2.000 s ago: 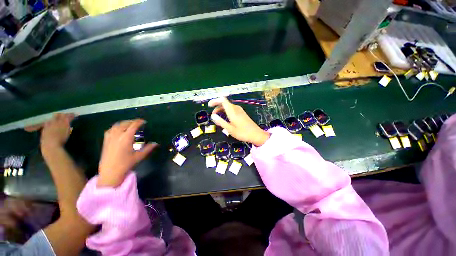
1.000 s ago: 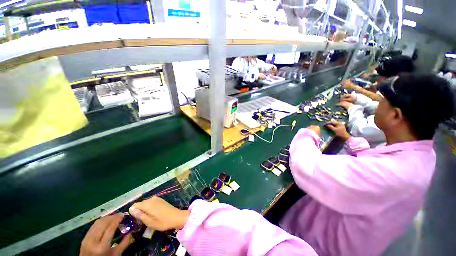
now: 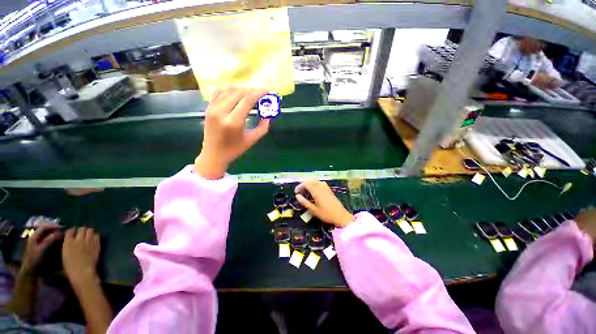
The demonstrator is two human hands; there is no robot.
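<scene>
My left hand [image 3: 229,127] is raised in front of the yellow sheet. Its fingers and thumb grip a smartwatch unit [image 3: 268,106] by the edge, with the lit screen facing me in blue and white. My right hand [image 3: 321,202] is low over the bench behind the near row, its fingertips at a unit there; whether it grips that unit cannot be told. Several dark units with pale tabs, such as one smartwatch unit [image 3: 298,237], lie in rows around and below my right hand. More lit units [image 3: 393,212] lie to its right, partly behind my sleeve.
A yellow sheet [image 3: 238,55] hangs ahead. A metal rail [image 3: 261,177] divides bench and conveyor. A metal post [image 3: 451,91], an instrument and a white tray [image 3: 562,147] with piled units stand at right, with a looping white cable [image 3: 516,197]. Neighbours' hands and arms work at left and right.
The view has swung back from the right. My left hand has lifted the lit unit from the bench to eye height. My right hand has parted from it and stays low.
</scene>
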